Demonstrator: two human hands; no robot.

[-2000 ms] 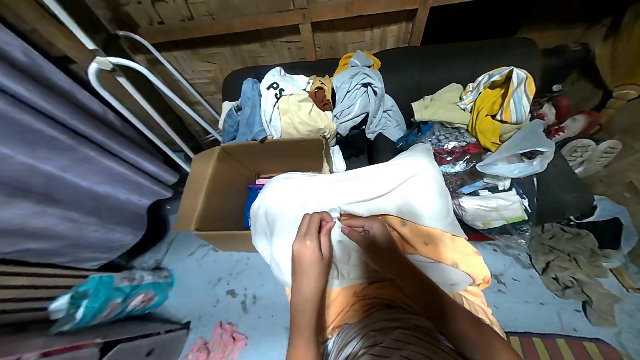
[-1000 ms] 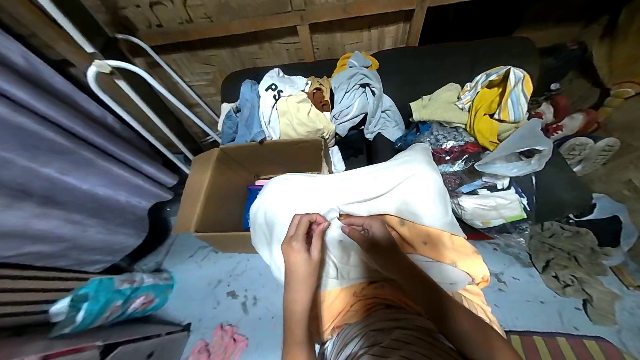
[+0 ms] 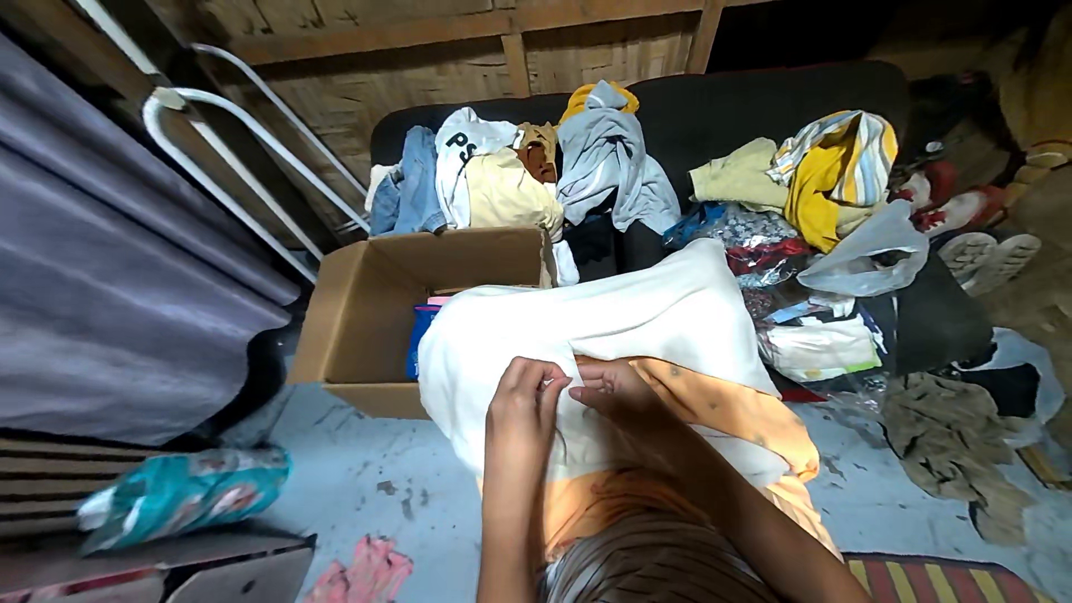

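A white cloth garment (image 3: 653, 310) lies spread over my lap, on top of an orange patterned cloth (image 3: 720, 402). My left hand (image 3: 528, 402) is over the middle of the white garment, its thumb and fingertips pinched together at the fabric. Close beside it on the right, my right hand (image 3: 611, 387) has its fingers bent near an edge of the same garment; whether it grips any fabric is hard to tell. The fingertips of both hands almost meet.
An open cardboard box (image 3: 360, 318) stands left of my lap. Piled clothes (image 3: 511, 184) lie on a dark sofa (image 3: 754, 100), with plastic-wrapped items (image 3: 821, 343) at the right. A teal plastic package (image 3: 201, 494) is at lower left, and a pink cloth (image 3: 364, 574) lies on the floor.
The bit of white fabric bunched between my fingertips earlier now lies flatter. My fingers have shifted slightly, and the right hand's fingers are a little more spread.
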